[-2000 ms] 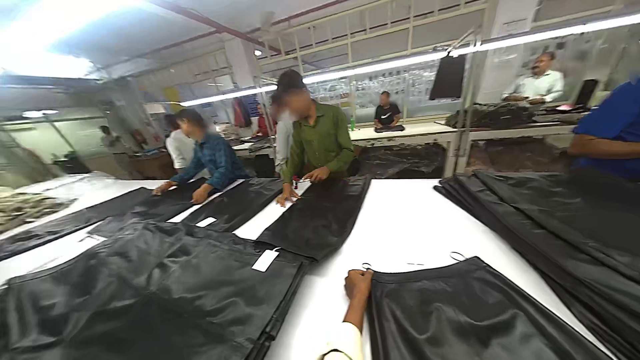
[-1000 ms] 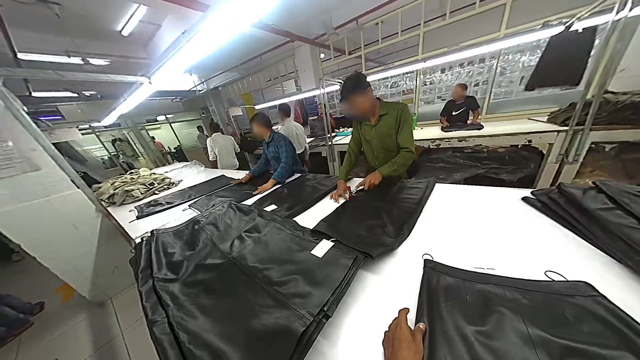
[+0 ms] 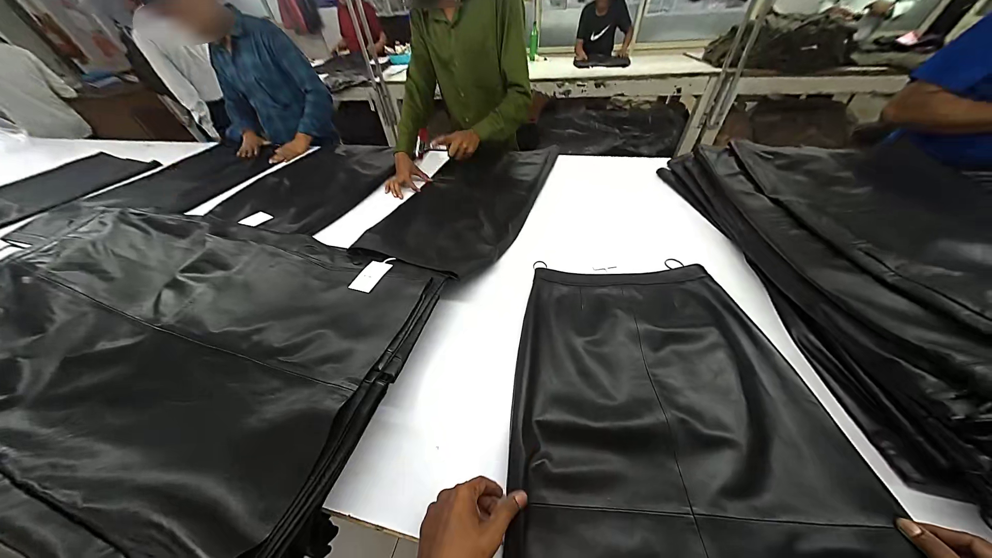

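A black leather skirt (image 3: pixel 620 387) lies flat on the white table, waistband away from me, a thin loop at each end of the waistband. My left hand (image 3: pixel 471 515) pinches its left edge between thumb and fingers, near the horizontal seam. At the lower right, my right hand (image 3: pixel 942 538) touches the skirt's right edge with thumb and fingertips; most of that hand is cut off by the frame. To the left lies a stack of black leather skirts (image 3: pixel 194 372), with a white tag (image 3: pixel 370 276) on the top one's edge. Small marks show on the table above the waistband.
More black leather garments (image 3: pixel 868 271) are piled at the right, beside a person in blue (image 3: pixel 953 93). Across the white table (image 3: pixel 418 434), a person in a green shirt (image 3: pixel 465 85) handles another black garment (image 3: pixel 473 209). Someone in a blue shirt (image 3: pixel 271 77) works farther left.
My left hand has moved down the skirt's left edge from near the waistband. My right hand has come into view at the right edge. The view has swung left, then back right and down.
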